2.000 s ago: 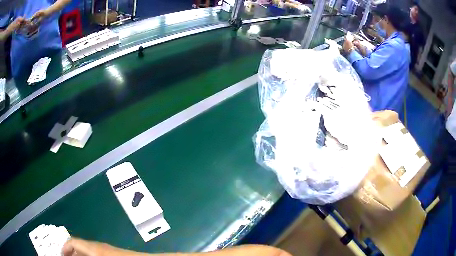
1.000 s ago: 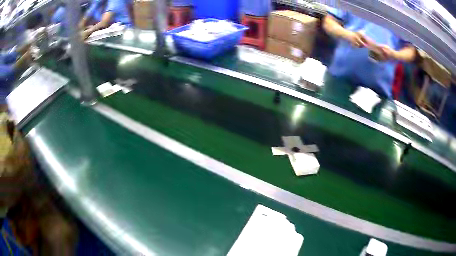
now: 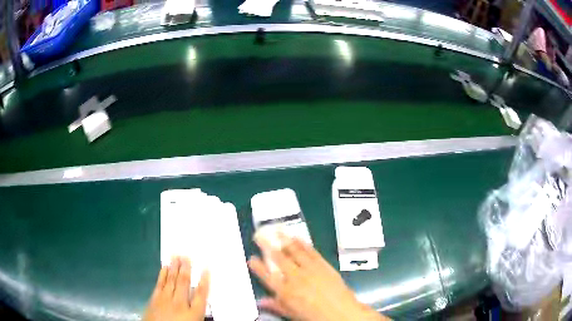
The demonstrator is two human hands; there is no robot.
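A loose fanned pile of white flat cartons (image 3: 216,244) lies on the green worktable in front of me. My left hand (image 3: 177,291) rests with spread fingers on the pile's lower left part. A white printed box (image 3: 279,204) with a black label bar lies just right of the pile. My right hand (image 3: 301,276), slightly blurred, lies over its lower part, fingers spread; whether it grips the box is unclear. Another printed box (image 3: 356,219) with a hang tab and a small black picture lies to the right, untouched.
A pale metal strip (image 3: 263,161) divides the worktable from the conveyor belt (image 3: 251,119). A white cross-shaped insert (image 3: 96,125) is on the belt at left, and more white pieces (image 3: 510,117) at right. A clear bag (image 3: 533,219) stands at right. A blue crate (image 3: 59,31) is across the belt.
The view has swung from the right, to the left, and now to the pile ahead. Both hands are now in view, one on the pile and one over a printed box.
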